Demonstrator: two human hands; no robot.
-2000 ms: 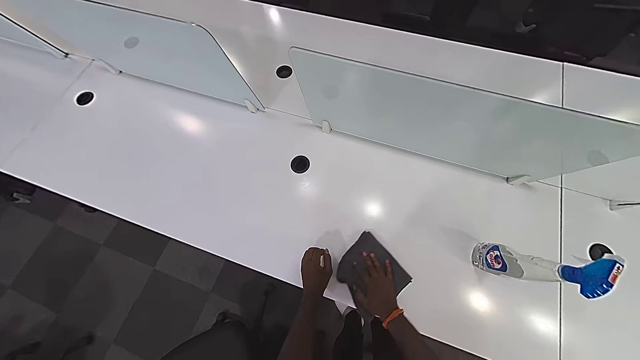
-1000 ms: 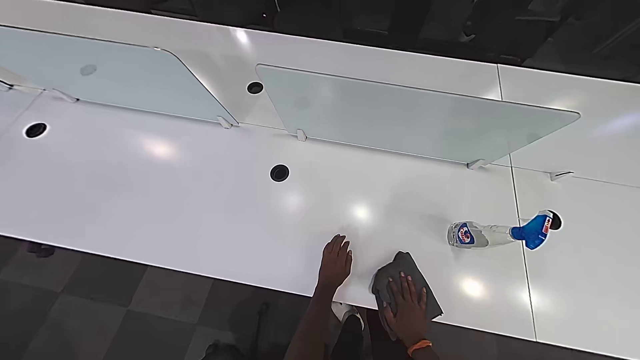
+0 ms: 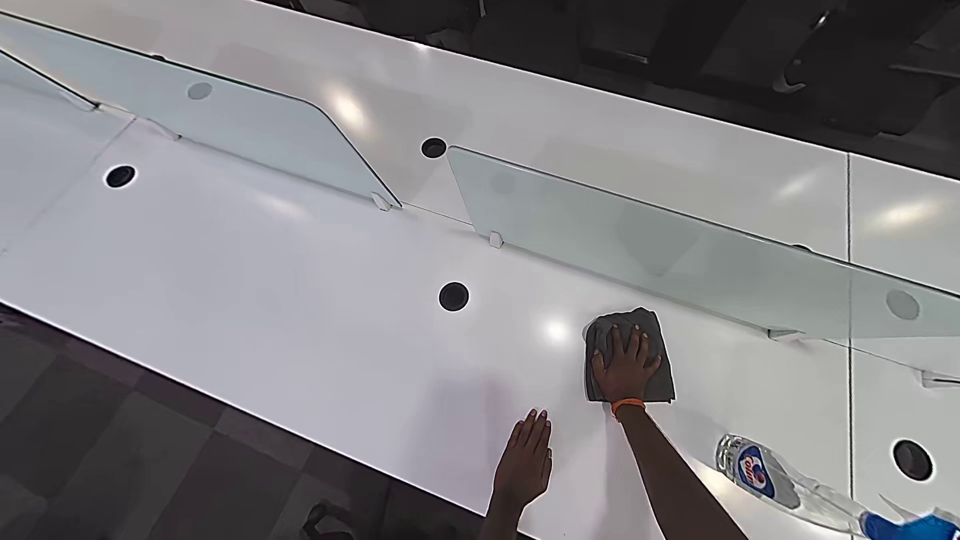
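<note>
My right hand (image 3: 627, 367), with an orange band at the wrist, presses flat with spread fingers on a folded dark grey cloth (image 3: 657, 386). The cloth lies on the white tabletop (image 3: 300, 322), just in front of a frosted glass divider (image 3: 637, 225). My left hand (image 3: 523, 459) rests near the front edge, palm down and holding nothing, its fingers extended and mostly side by side. To the right of my right forearm, a clear spray bottle (image 3: 795, 487) with a blue trigger head lies on its side; the head is cut off by the frame's lower edge.
Another glass divider (image 3: 225, 112) stands at the upper left. Black round cable grommets (image 3: 454, 297) are set into the tabletop. White clips (image 3: 496, 240) hold the dividers. A tabletop seam (image 3: 850, 300) runs down the right side. Beyond the front edge lies a checkered floor (image 3: 150, 442).
My right hand and the cloth have moved from near the front edge up close to the glass divider. The left hand went from curled to fingers extended. The view has shifted.
</note>
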